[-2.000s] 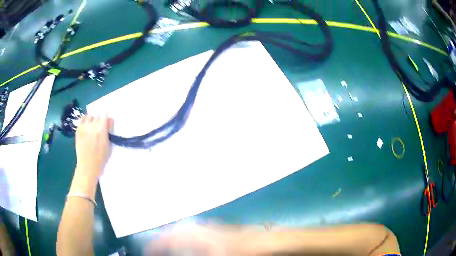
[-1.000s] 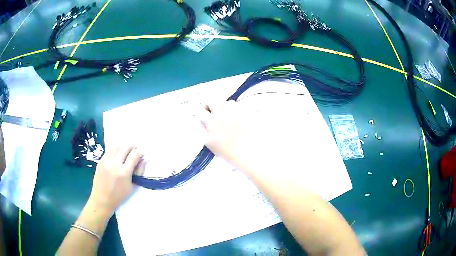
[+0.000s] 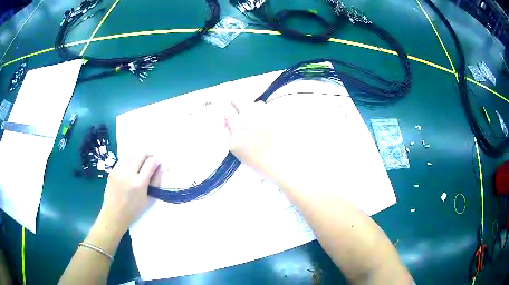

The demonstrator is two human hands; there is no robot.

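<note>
A thick black wire bundle (image 3: 192, 193) curves across a large white sheet (image 3: 212, 234). My left hand (image 3: 133, 181) is closed around the bundle near its left end. Black connector ends with white labels (image 3: 100, 156) fan out beyond that hand, off the sheet's left edge. My right hand (image 3: 245, 131) is around the bundle at the sheet's upper middle, its thumb and a finger spread at the far side. The bundle runs on from it to the upper right, with a yellow-green tag (image 3: 316, 68).
A narrower sheet (image 3: 33, 150) with a steel ruler (image 3: 28, 130) lies left. Other black harnesses (image 3: 150, 58) lie at the back and right. A clear bag (image 3: 389, 143), white scraps, a rubber band (image 3: 459, 204), orange-handled scissors (image 3: 480, 258) and a red tool (image 3: 502, 182) lie right.
Since two seconds ago my right arm has come up from the lower edge and my right hand has taken hold of the bundle. The narrower left sheet, lifted and curved one second ago, now lies flatter.
</note>
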